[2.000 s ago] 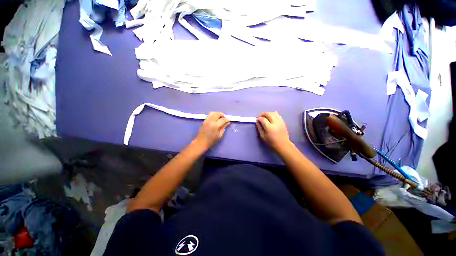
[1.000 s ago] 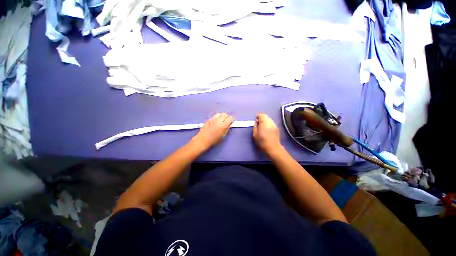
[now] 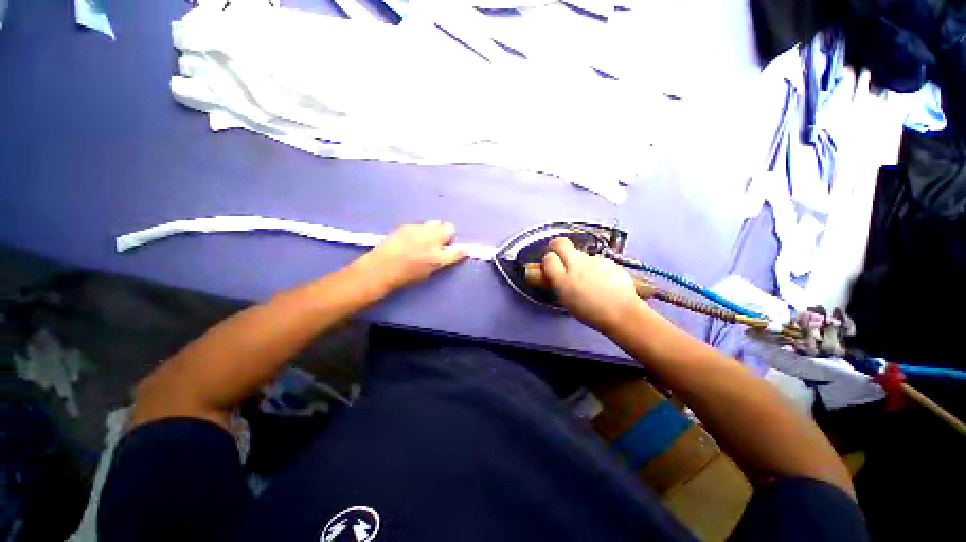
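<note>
A narrow white fabric strip lies along the near part of the purple-blue table, its far-left end bending slightly down. My left hand rests on the strip near its right end, with the fingers pinching or pressing it. My right hand grips the brown handle of the steam iron. The iron's pointed tip faces left and lies over the strip's right end, just right of my left hand. The soleplate hides that end of the strip.
A broad heap of white strips lies beyond the working strip. Brown and blue hoses run right from the iron to a rag bundle. A cardboard box sits below the table edge.
My right hand has let go of the strip and taken the iron, which has moved left onto the strip's right end. My left hand stays on the strip. The view has shifted.
</note>
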